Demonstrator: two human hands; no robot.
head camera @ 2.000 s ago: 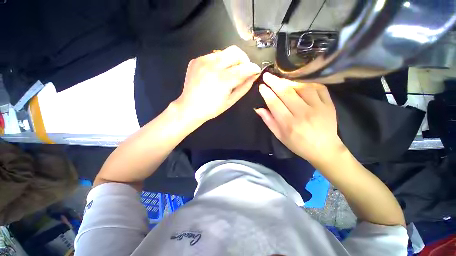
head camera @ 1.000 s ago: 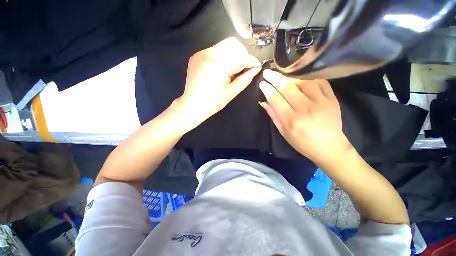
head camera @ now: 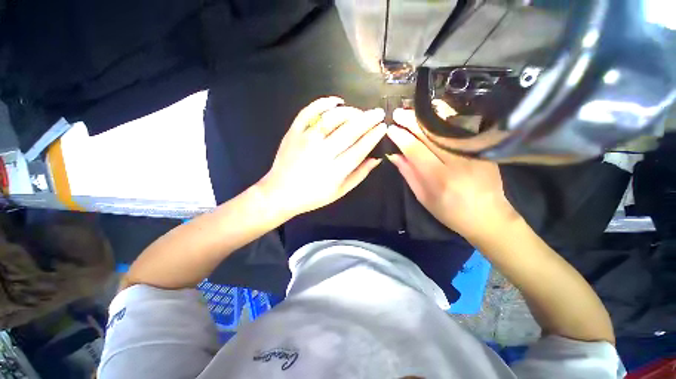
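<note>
A large black cloth panel (head camera: 244, 126) covers the table and hangs over its front edge. The sewing machine head (head camera: 563, 81) is at the top right, with a thick curved black bar (head camera: 430, 111) and a small metal presser foot area (head camera: 398, 72). My left hand (head camera: 322, 159) lies on the panel just left below the foot, fingers extended. My right hand (head camera: 452, 178) lies to the right, partly under the bar. Their fingertips nearly meet on the cloth. The pocket slit and any small piece under the fingers are hidden.
Orange-yellow tape (head camera: 62, 174) crosses the left table edge beside a bright white table surface (head camera: 148, 155). More black cloth (head camera: 89, 59) lies at the back left. Brown cloth (head camera: 44, 266) is at the far left. Blue baskets (head camera: 222, 300) stand below the table.
My left hand has moved slightly down from the foot, its pinched fingertips now spread flatter on the cloth. My right hand's fingers lie flatter too. The machine head looks lower and larger in view.
</note>
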